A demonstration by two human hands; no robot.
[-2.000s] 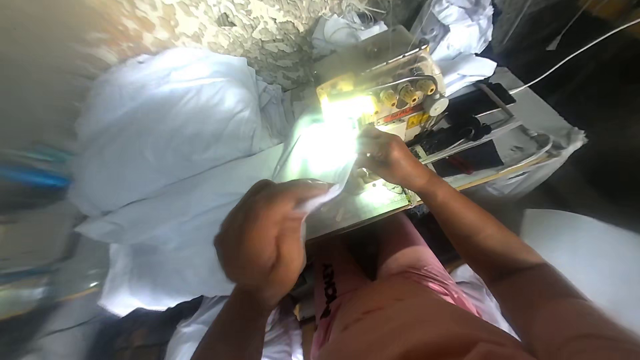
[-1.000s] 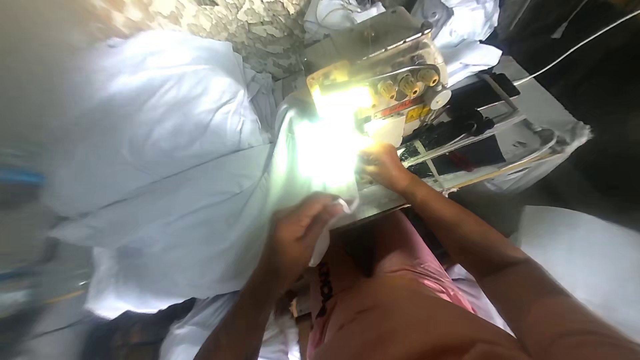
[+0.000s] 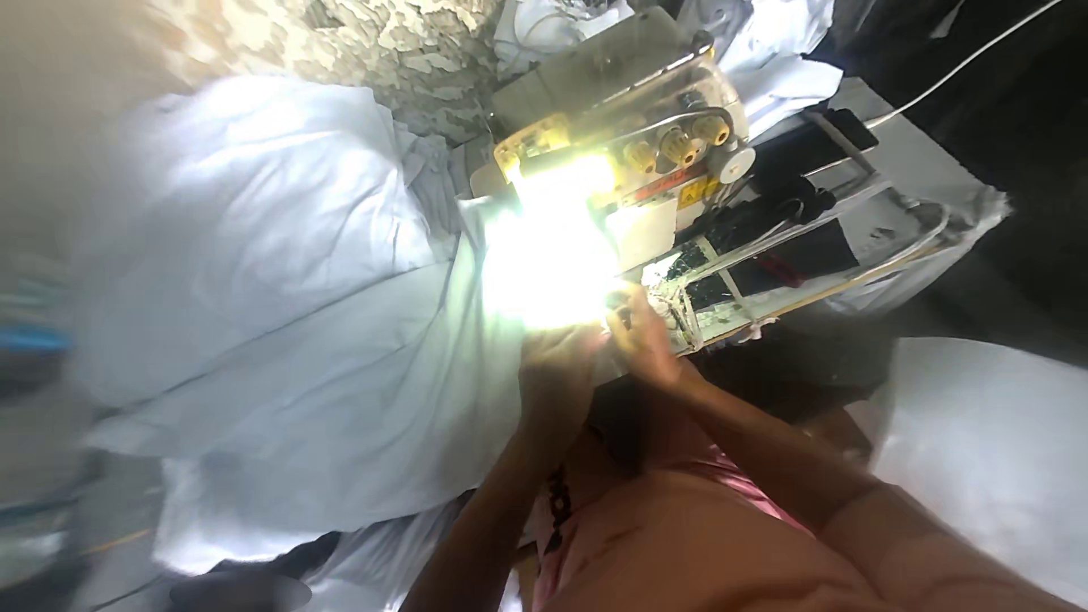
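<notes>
A sewing machine (image 3: 629,110) with several yellow tension knobs stands at the top centre, its lamp glare washing out the needle area. White fabric (image 3: 399,374) spreads from that glare to the left and hangs down in front. My left hand (image 3: 561,361) lies on the fabric's edge just below the glare, its fingertips lost in the light; whether it grips cannot be told. Close at its right, my right hand (image 3: 642,336) has bent fingers at the front of the machine, near the presser area. What lies between those fingers is too bright and blurred to tell.
A big heap of white cloth (image 3: 280,187) rises at the left against a rough, peeling wall (image 3: 408,59). Right of the machine are a metal frame (image 3: 790,225) and a white cable (image 3: 969,59). More white material (image 3: 986,450) lies at the lower right.
My left hand has moved up and right from the lower fabric edge to beside my right hand. The fabric's raised edge, seen in it earlier, is now hidden or lying lower.
</notes>
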